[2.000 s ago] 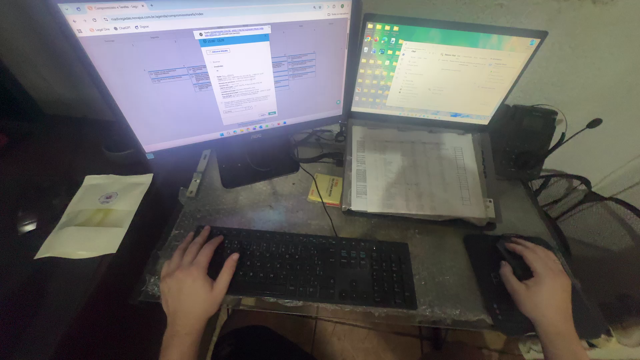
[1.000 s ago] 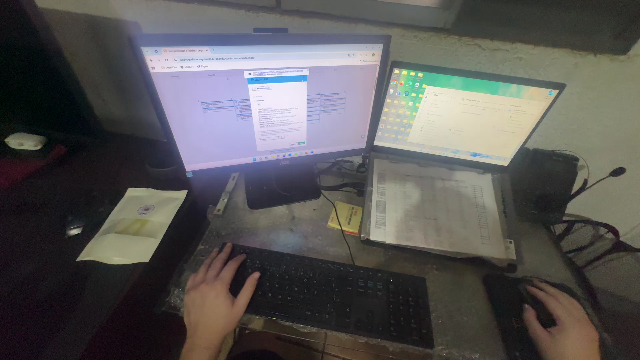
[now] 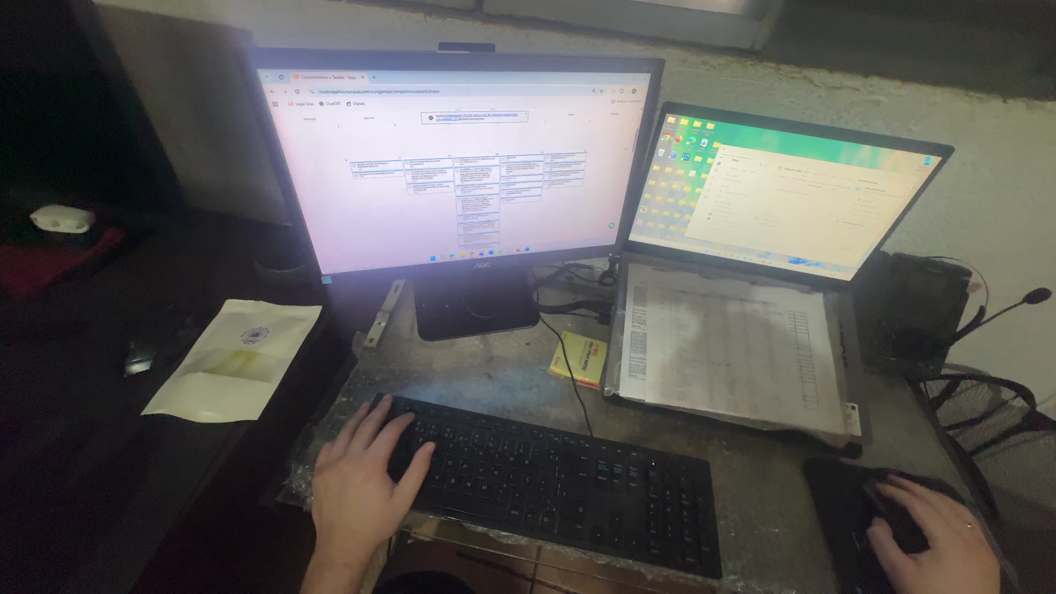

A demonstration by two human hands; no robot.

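My left hand (image 3: 363, 478) rests with spread fingers on the left end of a black computer keyboard (image 3: 544, 483) and holds nothing. At the right, my right hand (image 3: 936, 536) lies over a dark computer mouse (image 3: 895, 516) on a black mouse pad (image 3: 833, 503). Behind the keyboard stands an AOC monitor (image 3: 462, 173), whose screen shows a browser page with a calendar-like grid. Beside it, an open laptop (image 3: 767, 194) shows a desktop with a pale window over it. Printed sheets (image 3: 718, 346) cover the laptop's keyboard area.
A yellow pack of sticky notes (image 3: 579, 359) lies near a thin black cable. On the left are a pale pouch (image 3: 235, 363) and a white earbud case (image 3: 62, 219). A metal strip (image 3: 384, 313) lies by the monitor's base. A microphone (image 3: 1035, 295) on a thin stalk stands at right.
The dialog box on the monitor has gone, and a small message bar shows near the top of the page. Both hands stay at the keyboard and mouse. The view has shifted.
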